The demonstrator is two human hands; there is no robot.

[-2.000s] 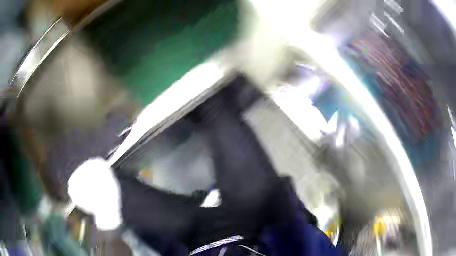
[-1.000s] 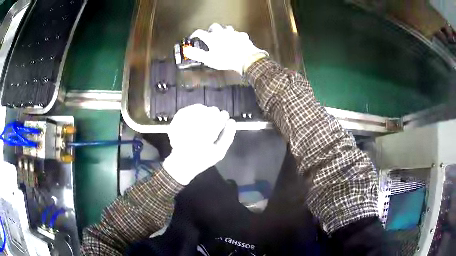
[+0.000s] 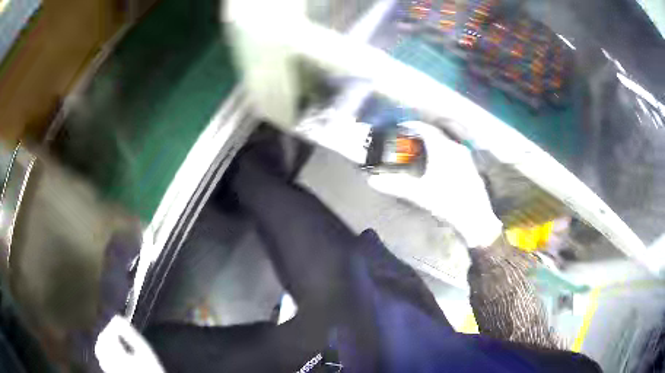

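A black coil component with orange windings (image 3: 405, 150) is at upper centre, in front of the pale curved hood edge. My right hand (image 3: 445, 182), white-gloved with a checked sleeve, comes from the lower right and is shut on its right and lower side. My left hand cannot be made out for certain. A blurred white patch (image 3: 334, 134) touches the component's left side; it may be a glove or a bright surface. A white rounded shape (image 3: 130, 351) at the lower left, on the end of a black limb, is also unclear. The whole view is motion-blurred.
Many dark-and-orange components (image 3: 518, 55) lie on a teal mat (image 3: 437, 69) behind the curved pale frame (image 3: 539, 164). A yellow item (image 3: 531, 234) sits at the right. A green bench top (image 3: 171, 109) with a pale edge is at upper left.
The view has turned right, away from the steel tray, toward the hood. My right hand has lifted the coil component out of the tray and carried it here.
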